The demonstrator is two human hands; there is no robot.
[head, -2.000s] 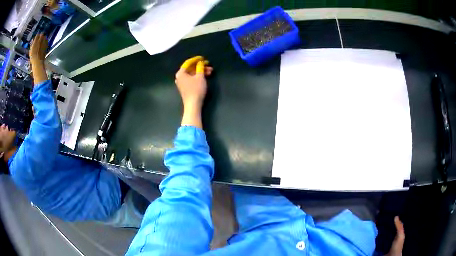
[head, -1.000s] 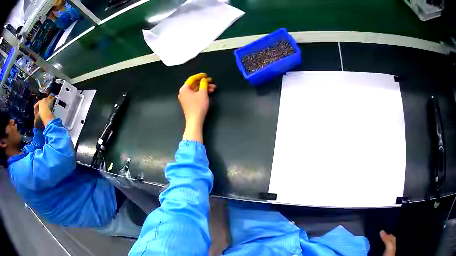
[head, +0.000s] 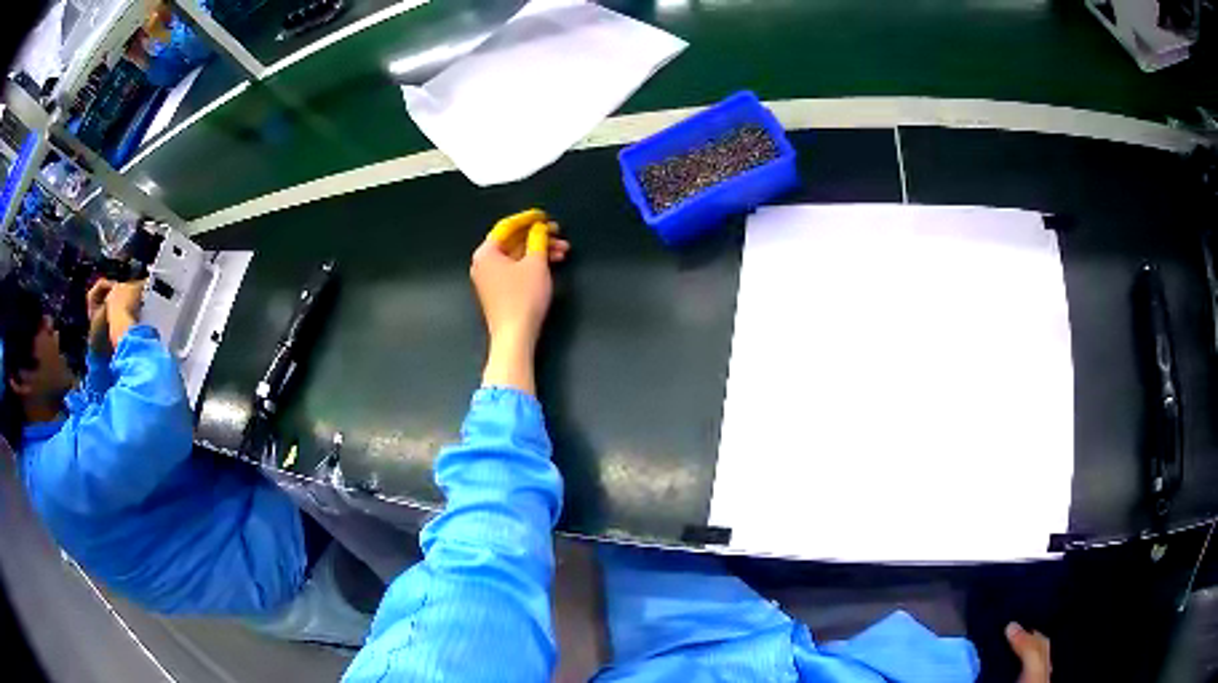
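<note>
My left hand rests over the dark green bench, left of the blue screw bin. Yellow finger cots cover some of its loosely curled fingers, and whether a small thing is between them cannot be made out. The bin is full of tiny dark screws. The large white work mat lies flat to the right, with black clips at corners. My right hand shows only in part at the bottom right, below the bench edge; what it holds cannot be told.
A loose white paper sheet lies across the belt rail beyond my left hand. Electric screwdrivers lie at left and right. At far left another worker's hands are at a white housing. A clear tray is at top right.
The view has shifted, so the bench sits lower in the picture. The loose sheet has slid rightward relative to the bin. The other worker's raised arm has come down to the housing.
</note>
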